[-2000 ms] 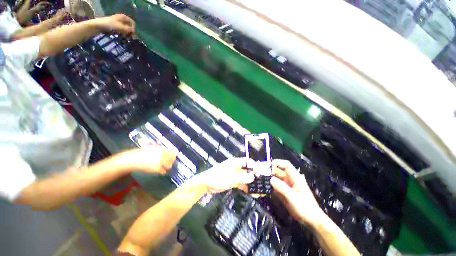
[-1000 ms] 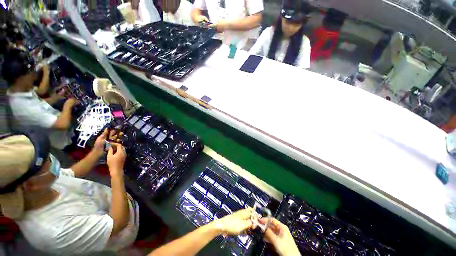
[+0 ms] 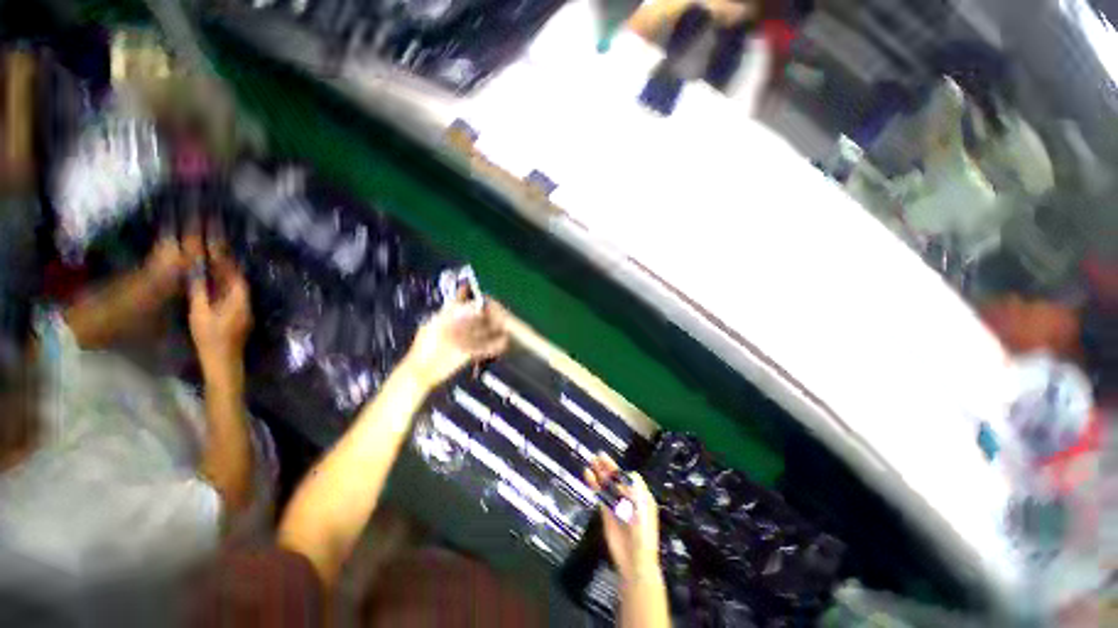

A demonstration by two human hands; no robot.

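The view is blurred. My left hand is raised beside the neighbouring black tray and holds a small silvery frame, seemingly a front housing, in its fingertips. My right hand is lower right, over the right edge of the clear blister tray, with a small dark piece with a bright spot in its fingers; what it is cannot be told. The clear blister tray shows rows of whitish strips on dark. The black blister tray lies to the right of my right hand.
The neighbouring black tray lies at left, with another worker's hands at its far side. A green strip runs diagonally behind the trays. Beyond it is a white raised shelf with small dark pieces near its edge.
My hands were together over the trays and are now apart. My left hand has moved up and left with the silvery piece. My right hand is lower right. The view has shifted and blurred.
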